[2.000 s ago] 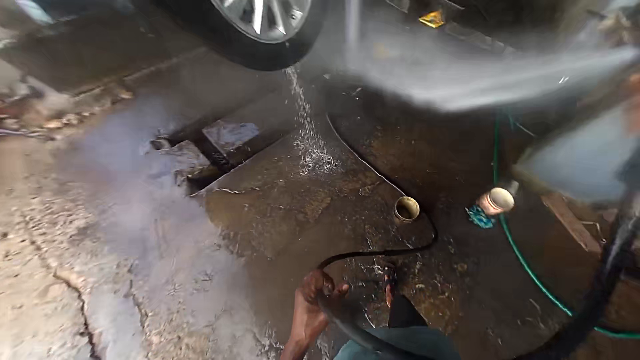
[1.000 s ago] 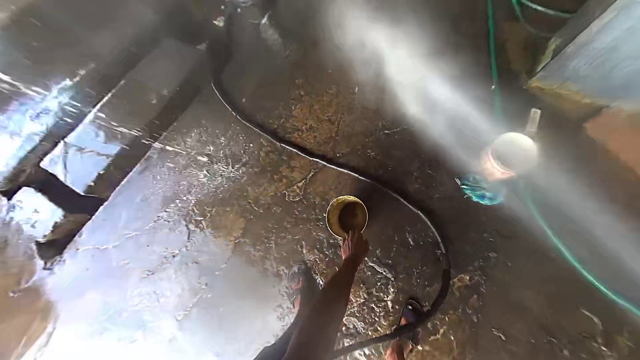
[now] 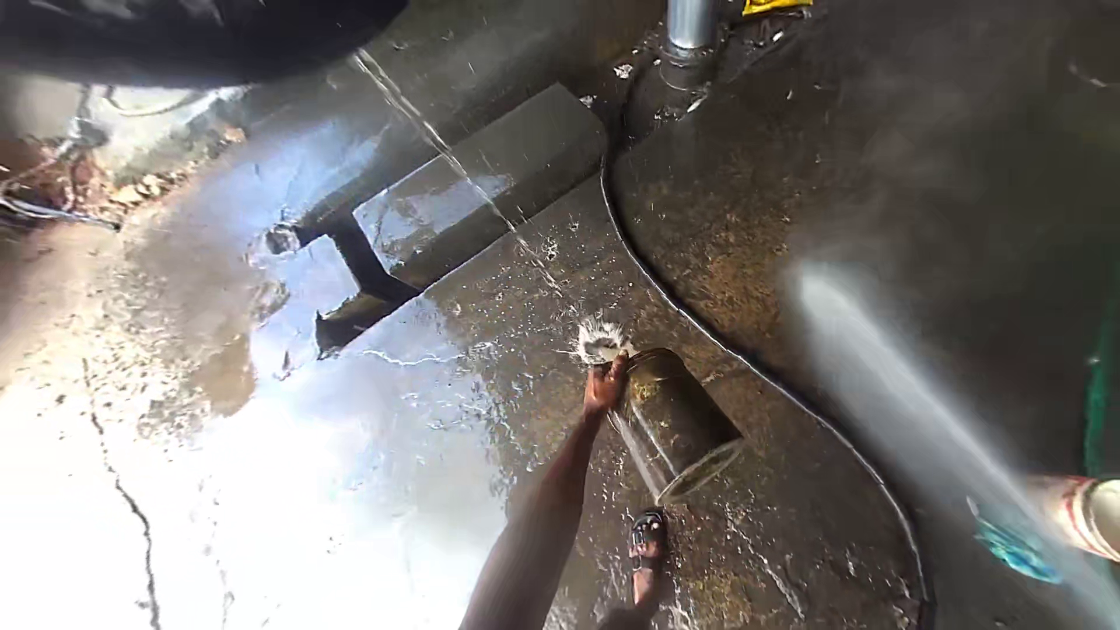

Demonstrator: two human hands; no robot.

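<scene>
My left hand (image 3: 605, 385) grips the upper edge of a brown, dirty bucket (image 3: 678, 420), which lies tilted over the wet concrete floor, its ringed end towards the lower right. A thin stream of water (image 3: 472, 184) falls from above and splashes (image 3: 600, 339) just beside my fingers. My sandalled foot (image 3: 647, 542) stands below the bucket. My right hand is out of view. A white water spray (image 3: 910, 376) crosses the right side. At the far right, a whitish container (image 3: 1081, 512) lies near a teal mesh-like bundle (image 3: 1019, 547).
A black hose (image 3: 744, 359) curves across the floor to the right of the bucket. A recessed channel (image 3: 490, 210) holds water at upper left. Part of a dark tyre (image 3: 192, 35) hangs overhead. A metal post (image 3: 691, 26) stands at the top, and a green hose (image 3: 1098, 394) runs at right.
Two seconds ago my left hand held the black hose; one second ago it was at the upright bucket's rim. The bucket is now tipped in my grip. The view has shifted.
</scene>
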